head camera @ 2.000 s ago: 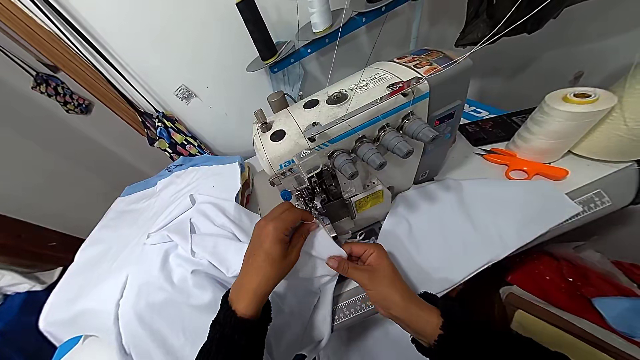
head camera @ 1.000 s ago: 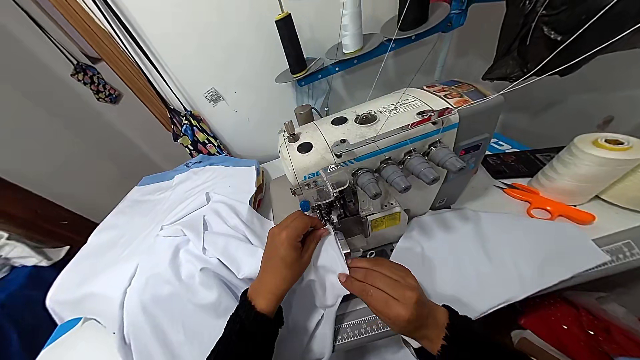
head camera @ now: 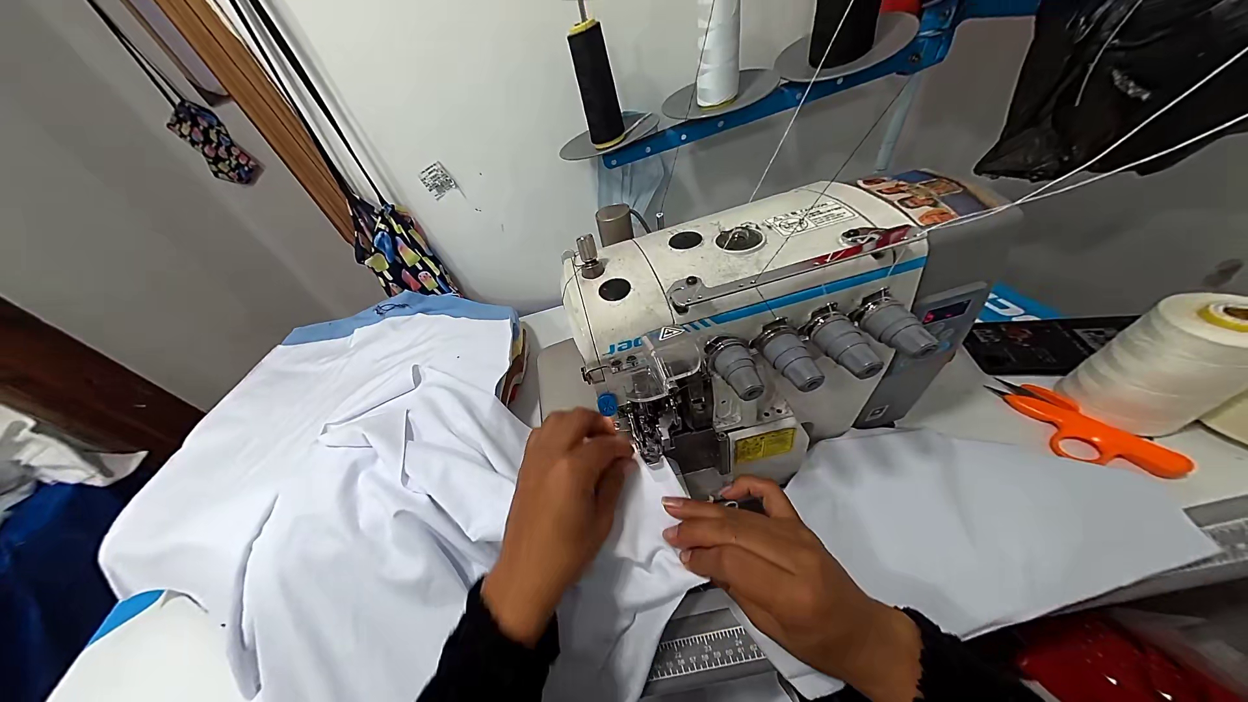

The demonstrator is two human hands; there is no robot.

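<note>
A white Jack overlock sewing machine (head camera: 760, 263) stands in front of me. White fabric (head camera: 390, 517) is bunched left of it, and one edge runs up to the presser foot. My left hand (head camera: 565, 497) is beside the needle area, its fingers bent on the fabric; whether they pinch it is hidden. My right hand (head camera: 770, 565) lies nearer me, fingertips on the fabric's right edge below the presser foot. A separate flat white fabric piece (head camera: 975, 526) lies to the right of the machine head. The needle itself cannot be made out.
Orange-handled thread snips (head camera: 1102, 439) lie by a large cream thread cone (head camera: 1160, 361) at the right. Black and white thread spools (head camera: 597, 88) stand on a blue rack behind the machine. A ruler tape (head camera: 707, 653) runs along the table's front. Red material (head camera: 1121, 663) sits low at the right.
My right hand's fingers have shifted from pinching the fabric edge to lying more spread along it. My left hand stays beside the needle area. The view has moved closer and turned a little.
</note>
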